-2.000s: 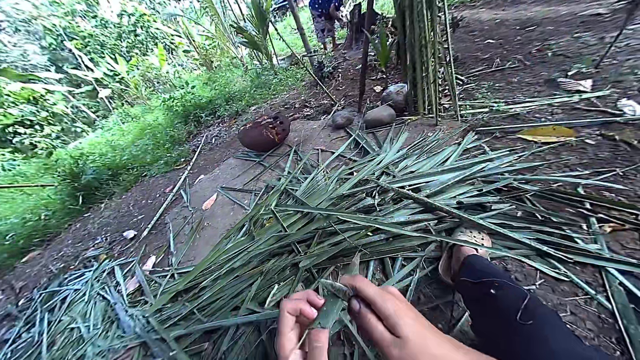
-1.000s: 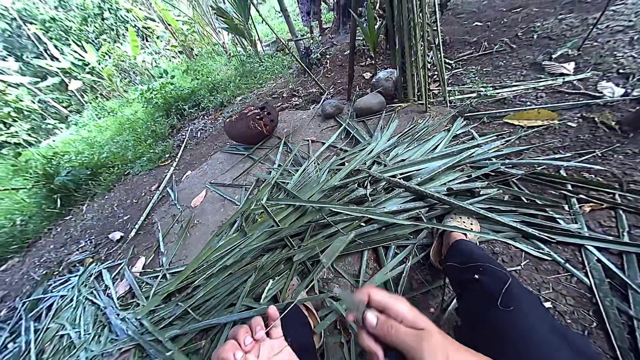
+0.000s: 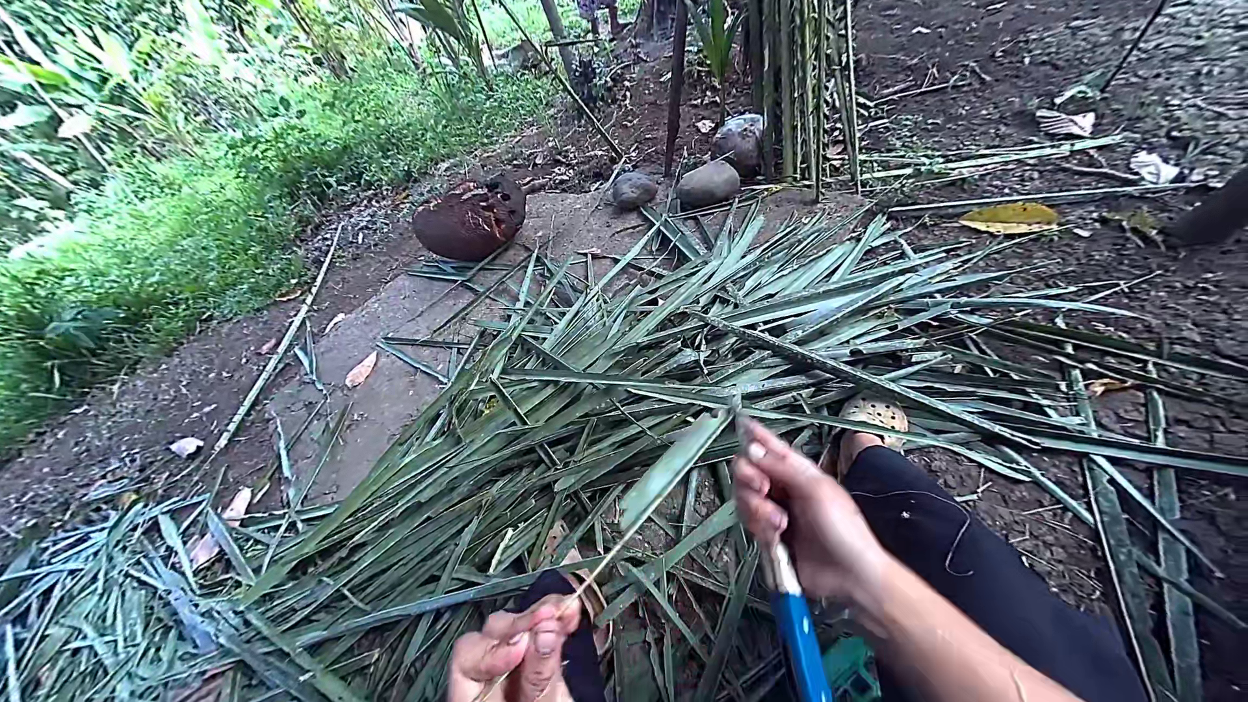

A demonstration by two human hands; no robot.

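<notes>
Between finger and thumb, my left hand [image 3: 522, 643] pinches the thin, pale midrib of a palm leaflet [image 3: 673, 466], whose green blade still widens toward my other hand. My right hand [image 3: 795, 512] is closed around a knife with a blue handle [image 3: 801, 639]; its blade tip shows dimly above the fingers, against the leaflet's upper end. Beneath both hands spreads a large heap of cut green palm leaflets [image 3: 585, 429]. The knife's blade is mostly hidden by my fingers.
My feet, one in a perforated tan shoe [image 3: 875, 417], stand among the leaflets. Beyond lie a brown husk-like object [image 3: 470, 219], several stones [image 3: 709, 183] and upright stalks [image 3: 804, 93]. A yellow leaf [image 3: 1010, 217] lies on the soil, and grass [image 3: 195, 244] borders the left.
My hands, close together two seconds ago, are now apart, with a strip of bare midrib between them. The knife's blue handle has come into sight.
</notes>
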